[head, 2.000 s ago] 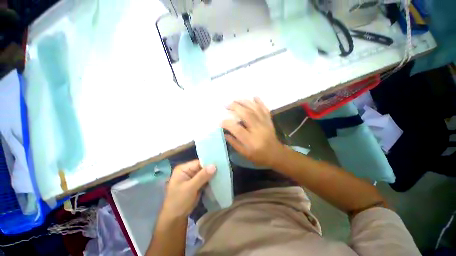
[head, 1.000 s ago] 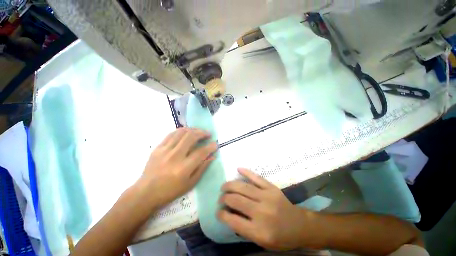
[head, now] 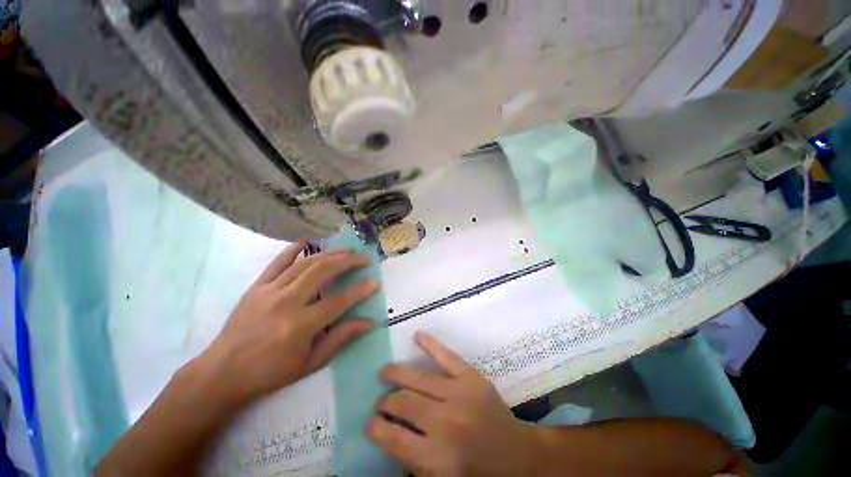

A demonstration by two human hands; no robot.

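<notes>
A pale green fabric strip point(head: 359, 373) lies lengthwise on the white machine table, its far end under the sewing machine head point(head: 523, 56) at the needle area. My left hand point(head: 294, 312) lies on the strip's left side near the needle, fingers spread flat across it. My right hand point(head: 443, 405) rests at the strip's right edge nearer the table front, fingers bent; whether it grips the cloth is not clear. The presser foot is mostly hidden by the machine head and cloth. A tan ribbed knob point(head: 401, 237) sits just right of the strip's far end.
A white tension dial point(head: 361, 98) juts from the machine face. Mint fabric pieces point(head: 574, 214) lie right of the needle, beside black-handled scissors point(head: 674, 228) and small black snips point(head: 728, 227). A teal-green strip pile point(head: 84, 317) lies at left. A printed ruler point(head: 578, 333) runs along the front.
Since two seconds ago, the strip has gone from over my lap onto the table, under the machine head. My left hand has moved up beside the needle. The view has moved closer to the machine.
</notes>
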